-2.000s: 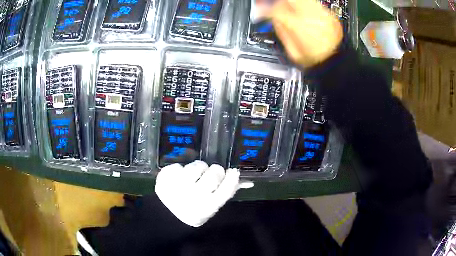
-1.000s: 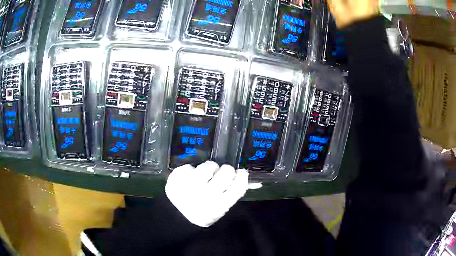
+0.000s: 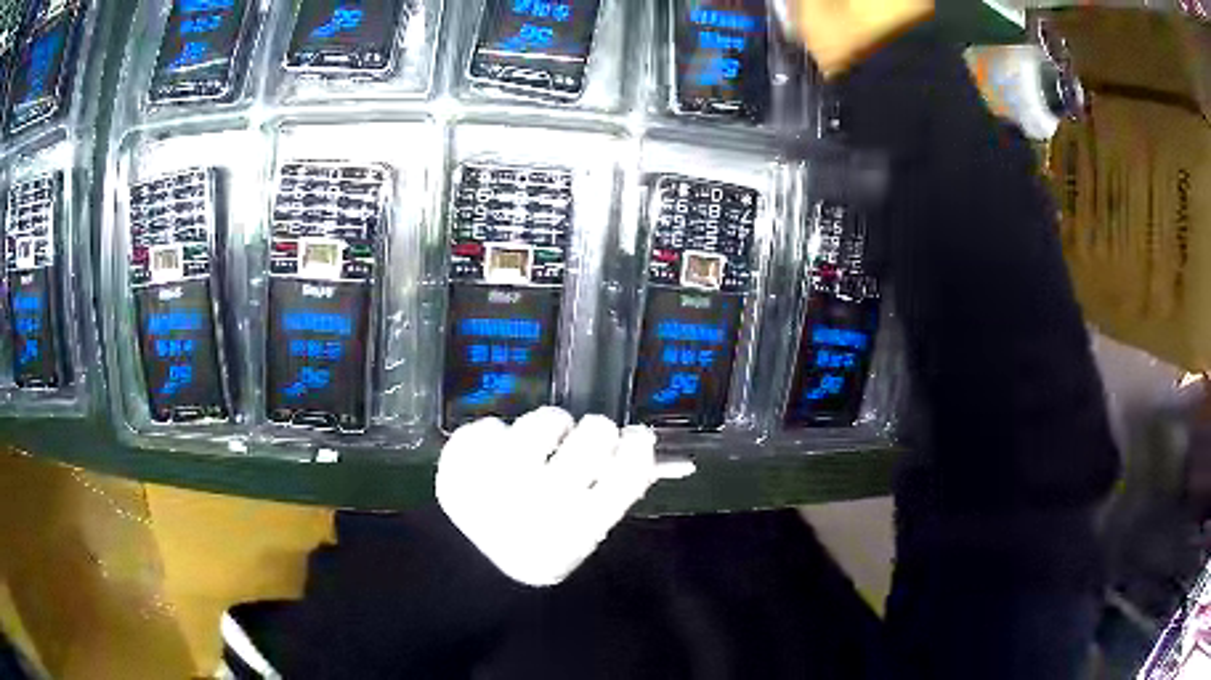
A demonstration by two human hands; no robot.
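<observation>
A clear blister tray (image 3: 412,146) holds two rows of keypad mobile phones, one per pocket, such as the middle near phone (image 3: 507,299). Their keys point to the far side and the blue-marked screens to me. My left hand (image 3: 545,494), in a white work glove, rests with bunched fingers at the tray's near edge, by the lower end of a phone. Whether it grips the edge is unclear. My bare right hand (image 3: 857,24) is at the top edge of the picture, over the far right of the tray, partly cut off. Its fingertips and anything in them are hidden.
The green bench edge (image 3: 399,478) curves along the near side. A whitish bottle with an orange-marked label (image 3: 1020,90) stands at the right end. Cardboard cartons (image 3: 1135,219) are beyond it. An open brown box (image 3: 80,545) is below left. Another tray adjoins at far left.
My right hand first moved right and away from the far-row phones, then came back slightly left at the top edge. My left hand stays at the near edge. The view shifted slightly.
</observation>
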